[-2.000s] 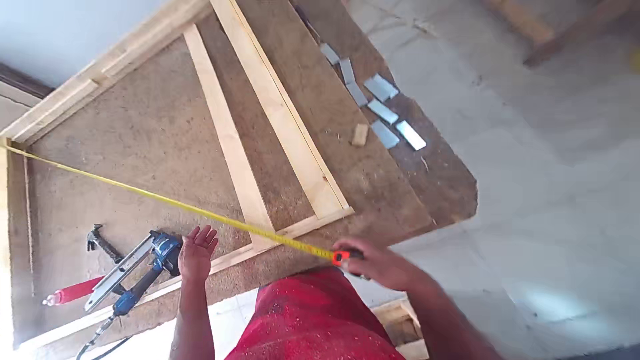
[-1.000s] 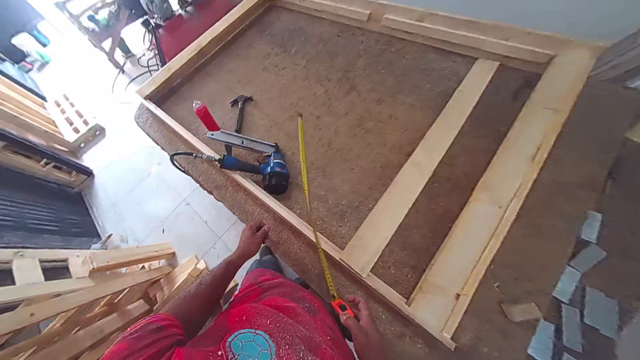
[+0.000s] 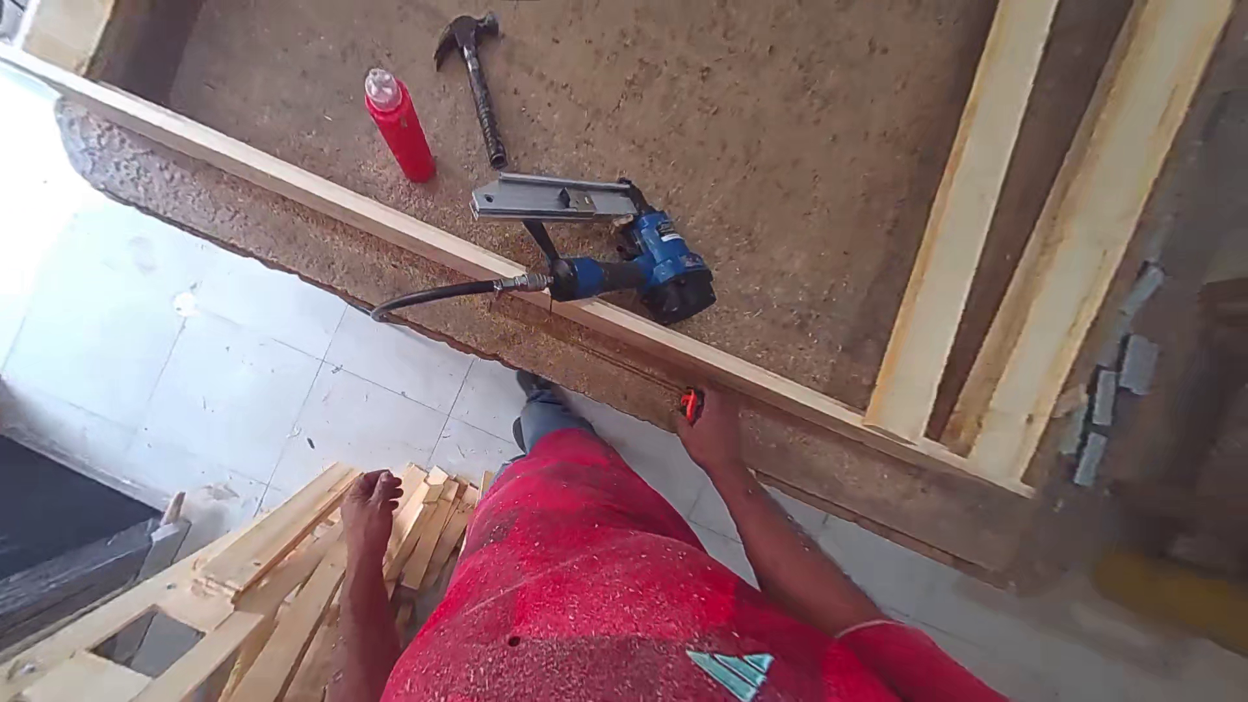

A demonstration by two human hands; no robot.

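Note:
My right hand is closed around an orange and black tape measure at the near edge of the worktable, beside the wooden frame's front rail. No blade shows out of the tape. My left hand, fingers loosely curled, hangs above a pile of wood strips; nothing is seen in it. A blue pneumatic nailer lies across the front rail with its black hose attached. Behind it, on the board, are a claw hammer and a red plastic bottle.
Two long planks cross the frame at the right. Several small grey pieces lie beyond them on the table. The worktable's rough near edge runs diagonally above the tiled floor.
The yellow tape blade, stretched out in both earlier frames, no longer shows. My left hand has moved from the table edge to over the wood pile. The view has swung strongly.

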